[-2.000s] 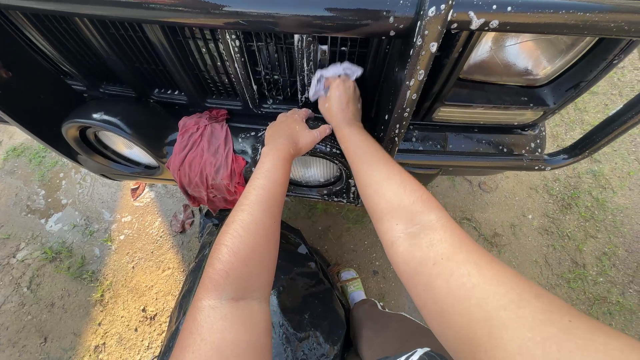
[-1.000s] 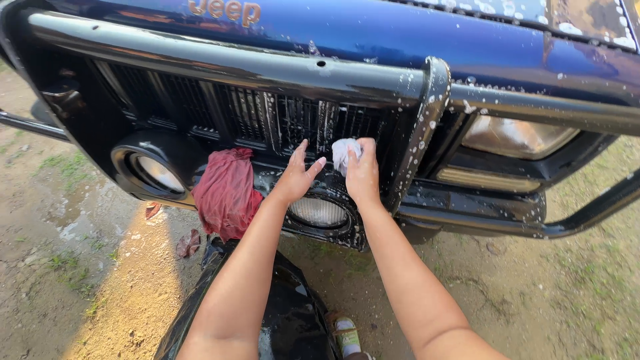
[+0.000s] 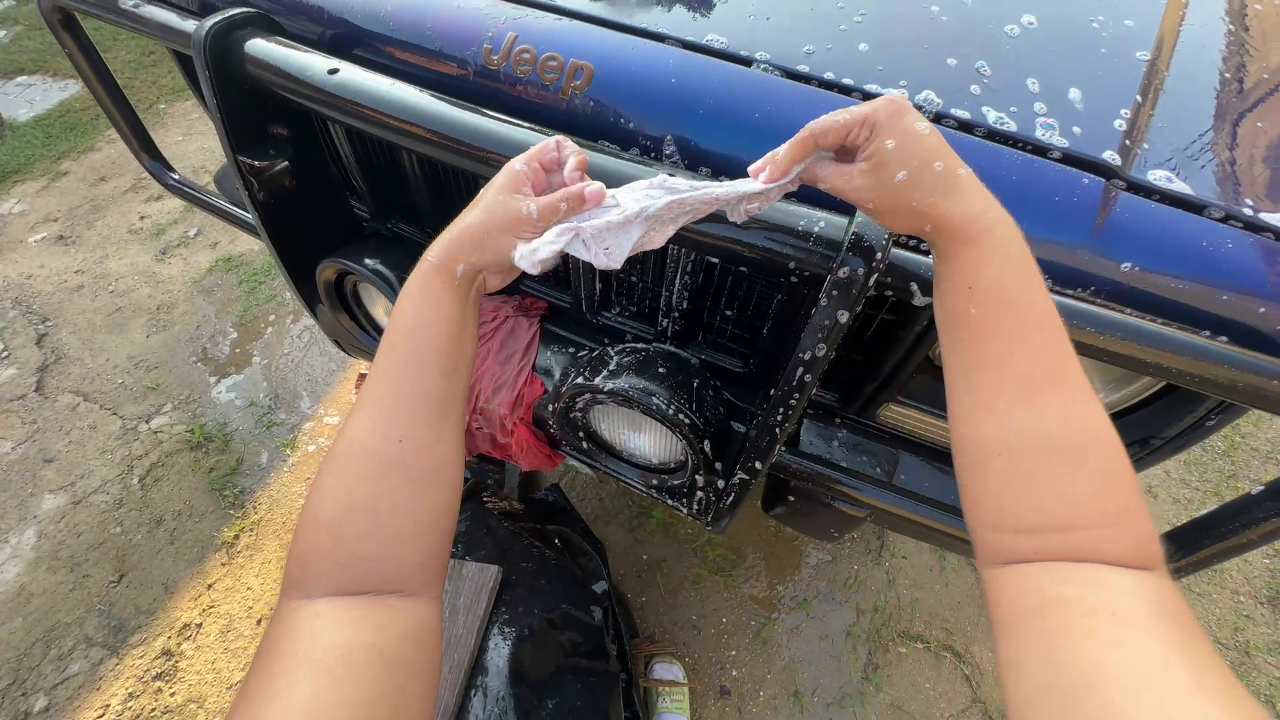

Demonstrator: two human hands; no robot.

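Note:
A wet, whitish cloth [image 3: 660,215] is stretched between my two hands, above the black bull bar of a dark blue Jeep. My left hand [image 3: 520,205] holds its lower left end, fingers curled and thumb on top. The upper right end is pinched between thumb and fingers of my right hand [image 3: 880,160], which has suds on it. Below, the black front grille [image 3: 720,305] and the round fog lamp [image 3: 637,434] carry soap foam. A wet red cloth [image 3: 505,385] hangs over the bumper beside that lamp, partly behind my left forearm.
The black tubular bull bar [image 3: 400,100] crosses the front, with a foam-spotted upright [image 3: 810,370] at the right. Suds dot the hood [image 3: 900,60]. Below are a black plastic covering [image 3: 545,600], a wooden board [image 3: 465,630], a shoe [image 3: 667,690] and wet ground [image 3: 790,610].
Both hands have come up from the grille, and the whitish cloth, bunched in my right hand before, is now spread between them. The view has shifted.

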